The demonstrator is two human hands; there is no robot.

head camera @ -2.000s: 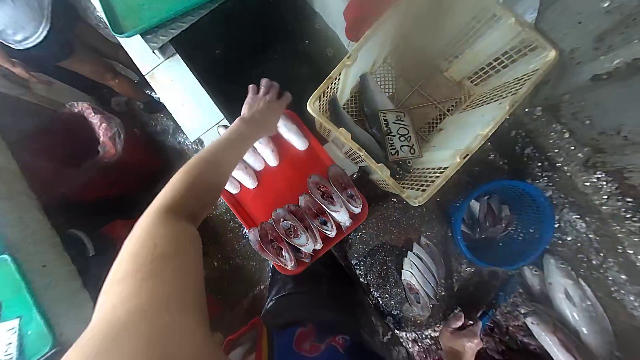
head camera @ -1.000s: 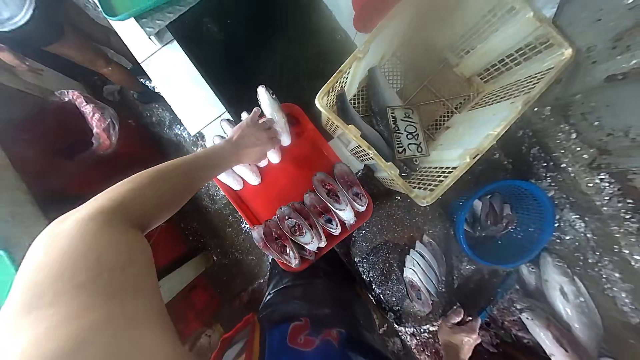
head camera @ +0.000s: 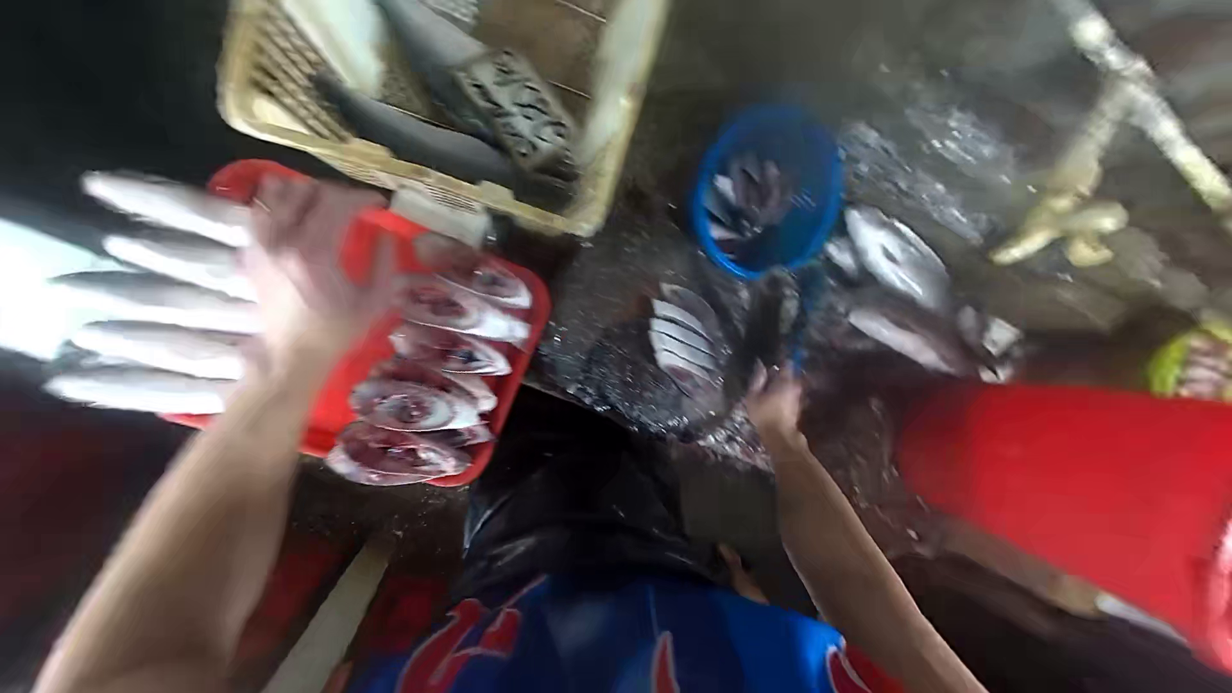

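Note:
Motion blurs my left hand (head camera: 313, 250), which is over the red plastic tray (head camera: 525, 375), its fingers apart and no held item visible. Left of it, several whitish fish pieces (head camera: 159, 303) lie side by side and overhang the tray; cut fish pieces with red insides (head camera: 414, 404) line its right side. Low in the middle, my right hand (head camera: 773, 397) grips what looks like a broad dark knife (head camera: 770, 318), its blade pointing away from me. Just left of the blade lies a sliced fish portion (head camera: 685, 339) on a wet dark surface.
A cream plastic crate (head camera: 616, 125) with dark fish (head camera: 423, 140) and a handwritten sign (head camera: 520, 111) stands beyond the tray. Fish pieces fill part of a blue basket (head camera: 707, 207). Whole fish (head camera: 895, 255) lie to its right. A large red container (head camera: 1068, 491) stands at right.
The view has swung strongly to the right. My left hand, earlier on a whitish fish piece at the tray's far end, is now over the tray between the two rows. My right hand stays near the sliced fish.

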